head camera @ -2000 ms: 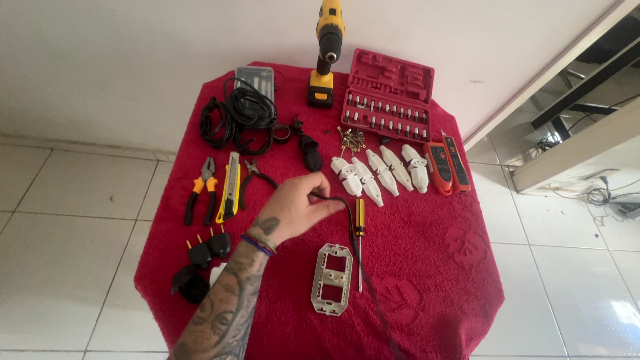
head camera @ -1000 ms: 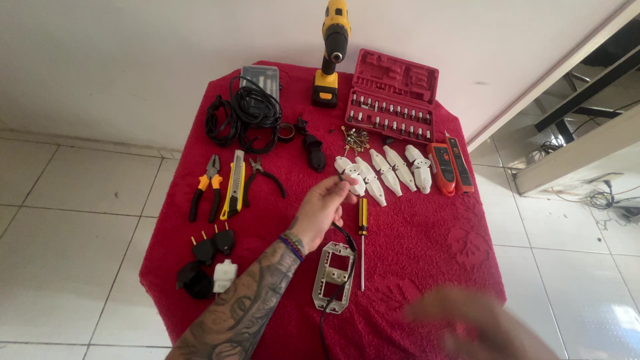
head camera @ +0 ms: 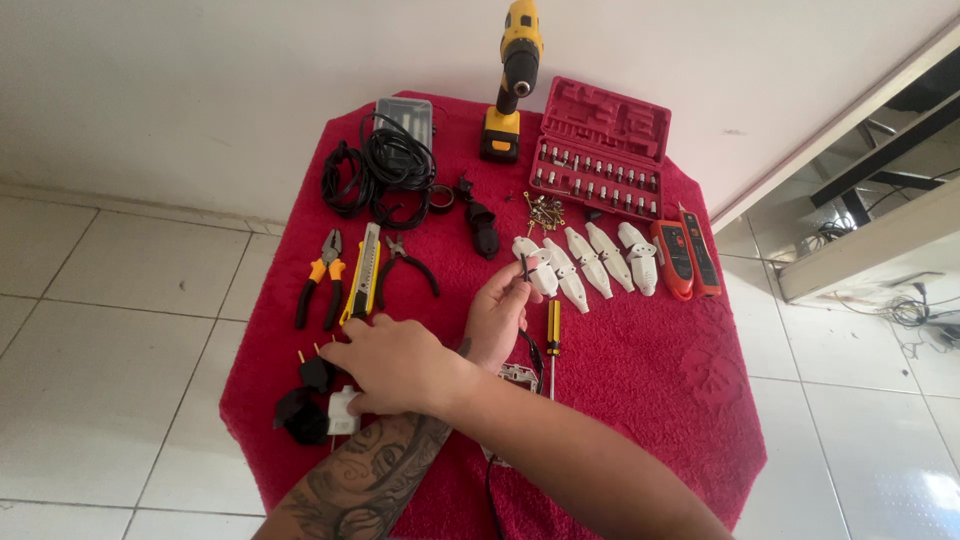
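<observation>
My left hand (head camera: 499,311), on the tattooed arm, pinches the end of a black cable (head camera: 533,349) just in front of the white plug connectors (head camera: 571,279). Crossing over that arm, my right hand (head camera: 401,360) reaches to the left with spread fingers. Its fingertips are by the black plugs (head camera: 316,373), the white plug (head camera: 343,411) and the lower end of the yellow utility knife (head camera: 364,277); whether they touch is unclear. A screwdriver (head camera: 553,330) lies right of the cable. The pale mounting frame (head camera: 521,375) is mostly hidden under my right forearm.
Combination pliers (head camera: 321,277) and diagonal cutters (head camera: 405,266) lie at left, with coiled black cable (head camera: 397,157) behind. A cordless drill (head camera: 501,135) stands at the back beside an open red bit case (head camera: 600,150). Loose screws (head camera: 544,214) and orange testers (head camera: 673,259) are farther right.
My right hand has come in from the lower right and crossed over my left forearm to the plugs. My left hand still holds the cable, its end now raised near the white connectors.
</observation>
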